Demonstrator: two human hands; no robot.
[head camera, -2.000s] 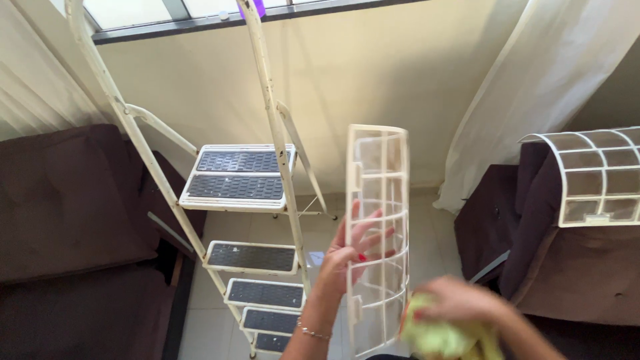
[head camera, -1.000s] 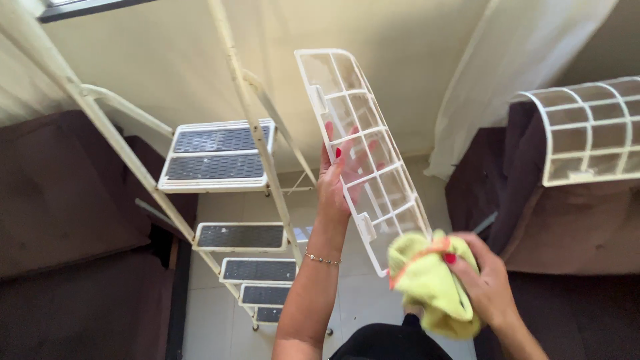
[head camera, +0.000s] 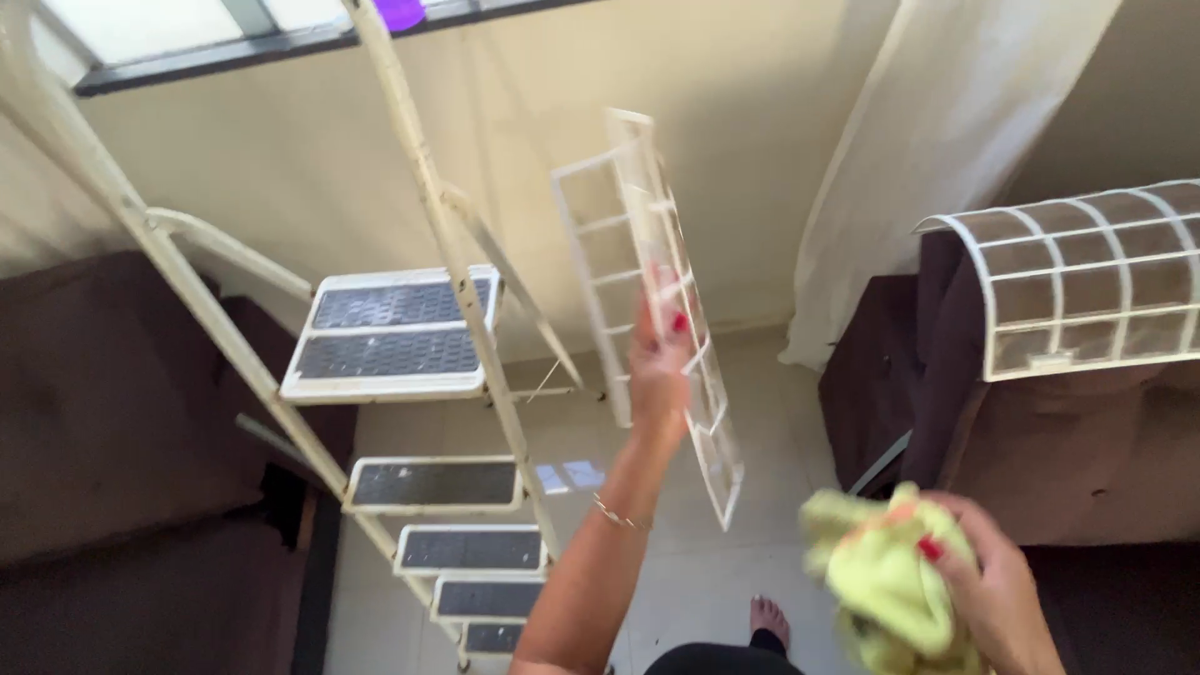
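My left hand holds a curved white plastic mesh filter frame, an air conditioner filter by its look, upright in the middle of the view. The frame is turned nearly edge-on and its fingers are partly hidden by the grid and blurred. At the lower right, my right hand grips a crumpled yellow-green cloth with an orange patch, apart from the frame. A second white mesh filter frame lies over the back of the brown sofa on the right, touched by neither hand.
A white metal stepladder with dark treads stands close on the left. Brown upholstered sofas flank both sides. A white curtain hangs by the wall, and a purple object sits on the windowsill. My foot is on the tiled floor.
The held frame has been turned from a broad view to nearly edge-on. My right hand and the cloth were against its lower end a second ago and are now away from it, to the right.
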